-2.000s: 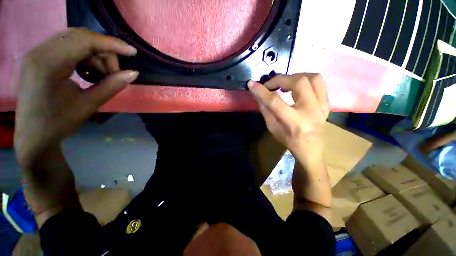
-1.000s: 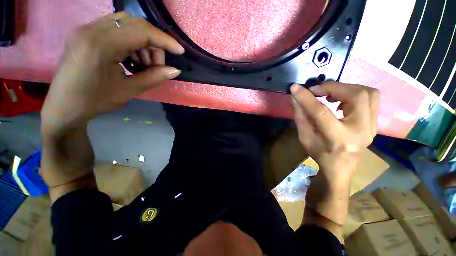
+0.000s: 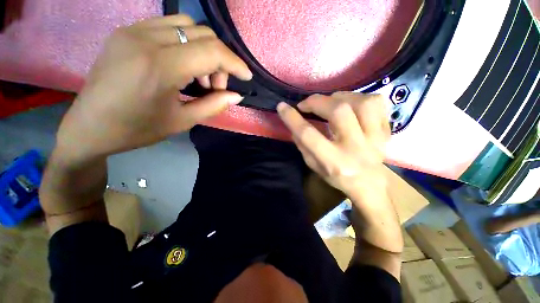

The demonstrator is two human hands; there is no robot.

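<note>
A black frame (image 3: 408, 66) with a large round opening lies in front of me, its top cut off by the picture's edge. My left hand (image 3: 148, 89) is over its front left part, thumb and forefinger apart, with no held thing visible between them. My right hand (image 3: 346, 136) is at the middle of the frame's front edge, thumb and forefinger tips close to the black surface. Whether they pinch a thin strip cannot be told, black on black. The fingers hide part of the edge.
Pink foam sheet (image 3: 53, 50) lies under the frame. A sheet of black strips (image 3: 494, 71) is at the right, with a stacked pile (image 3: 518, 177) by the green bench corner. Below are cartons (image 3: 459, 266), a blue object (image 3: 21, 186) and, far right, another person's arm (image 3: 514, 222).
My right hand has moved left along the frame's front edge, away from the corner and closer to my left hand. The frame shows further right and more turned in the view.
</note>
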